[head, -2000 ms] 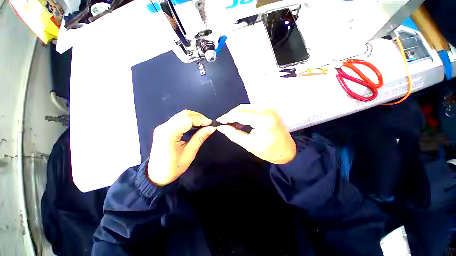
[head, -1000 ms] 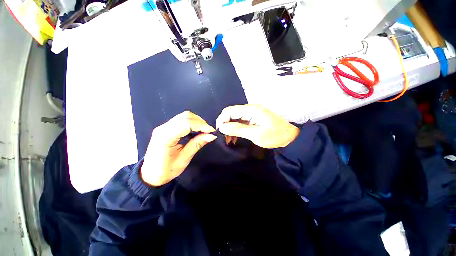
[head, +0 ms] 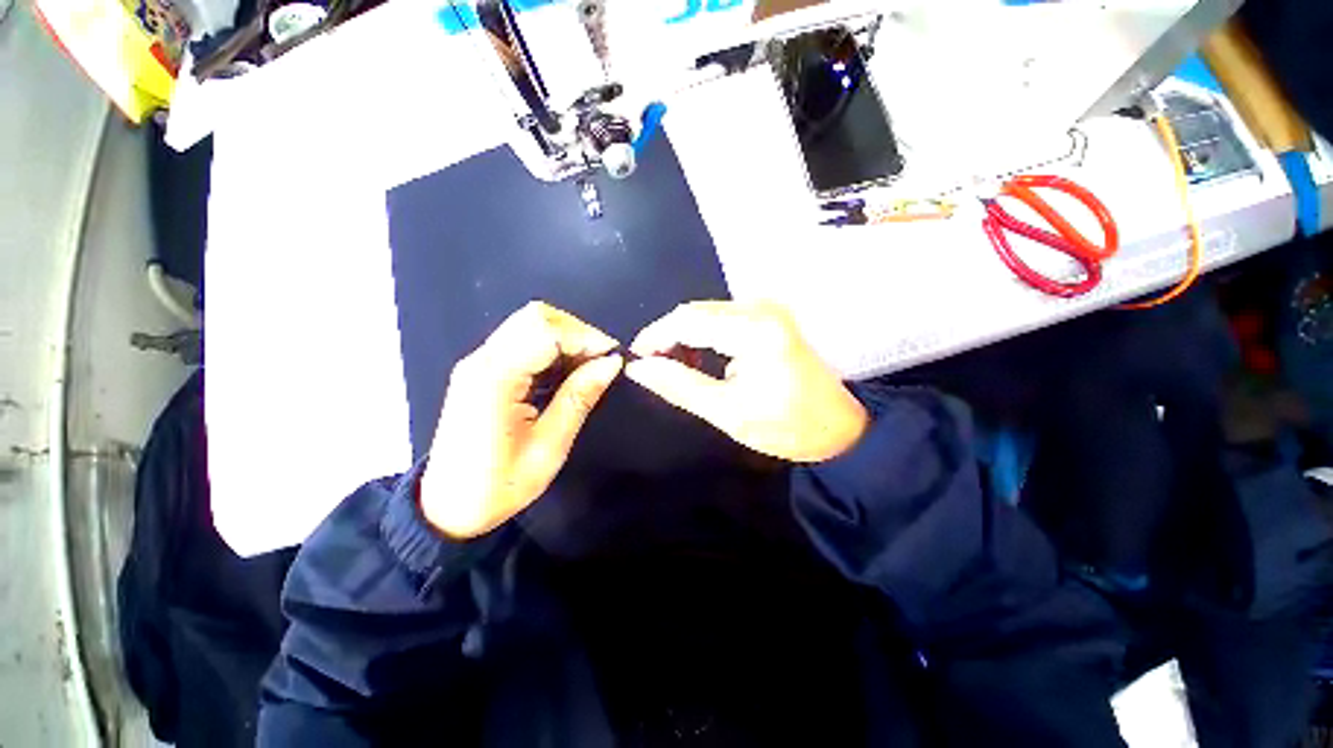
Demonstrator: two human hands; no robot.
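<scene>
A navy fabric panel [head: 497, 249] lies flat on the white table, its upper part under the presser foot [head: 592, 197]. My left hand [head: 512, 417] and my right hand [head: 753, 380] meet fingertip to fingertip over the panel's lower part. Between their pinched fingertips is a small dark piece of cloth [head: 627, 355], mostly hidden by the fingers. The part of the panel below my hands blends into dark cloth, so its lower edge cannot be told.
The machine's needle assembly [head: 585, 132] stands above the panel. A smartphone [head: 841, 110], small thread snips [head: 885, 212], red-handled scissors [head: 1045, 234] and an orange cord [head: 1196, 219] are at the right. Dark cloth [head: 190, 585] hangs beside the table at the left.
One second ago my right hand's fingers were curled slightly apart from my left fingertips; now both hands' fingertips meet at the small piece. The panel remains under the foot.
</scene>
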